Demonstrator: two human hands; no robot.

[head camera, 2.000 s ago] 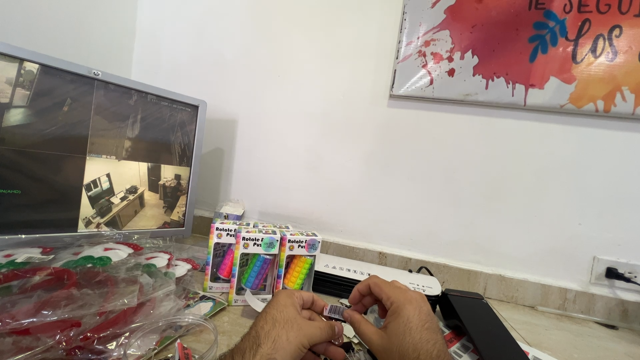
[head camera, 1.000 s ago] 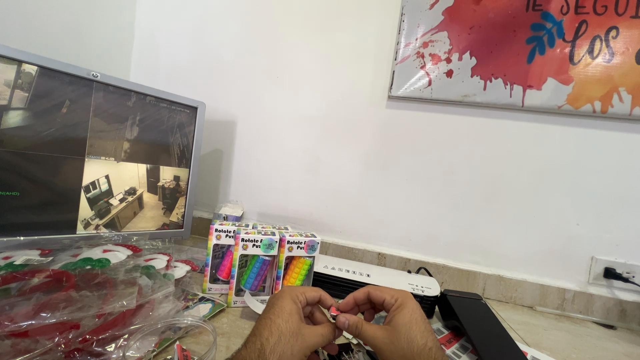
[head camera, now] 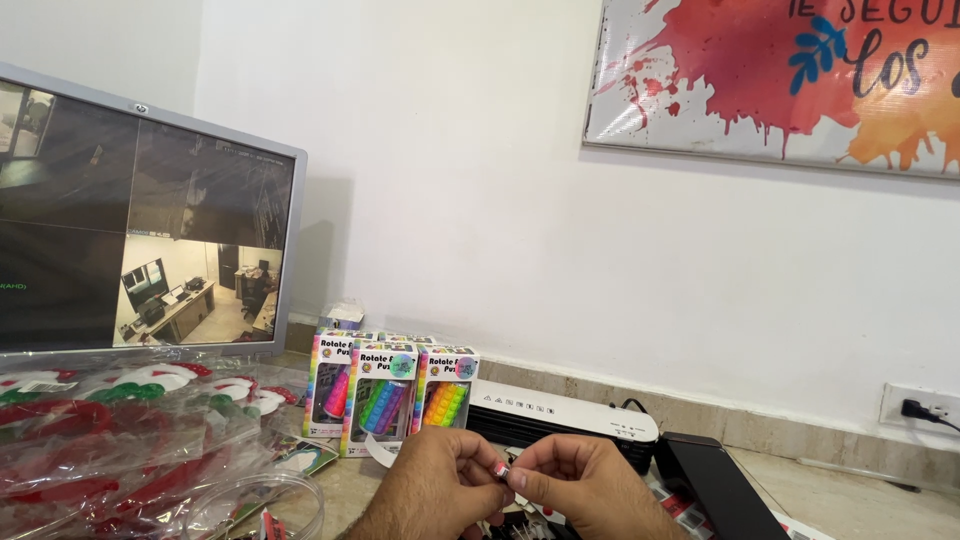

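Note:
My left hand (head camera: 448, 480) and my right hand (head camera: 574, 480) meet low in the middle of the view. Between their fingertips is a small item with a red and white label (head camera: 501, 470); the fingers hide most of it, so its kind cannot be told. The left thumb and forefinger pinch it from the left, while the right thumb and forefinger touch its right side. Beneath the hands lie small dark and metallic pieces (head camera: 525, 525), partly hidden. A curled white paper strip (head camera: 380, 451) is just left of my left hand.
Several boxed rotating puzzles (head camera: 384, 352) stand behind the hands, beside a white and black laminator-like machine (head camera: 555, 409). Plastic-wrapped red headbands (head camera: 135, 450) and a clear round container (head camera: 319, 499) are left, below a monitor (head camera: 298, 225). A black device (head camera: 712, 487) lies right.
Two seconds ago a label with a barcode showed between my fingers; now my hands are closer together and only a small red and white part shows.

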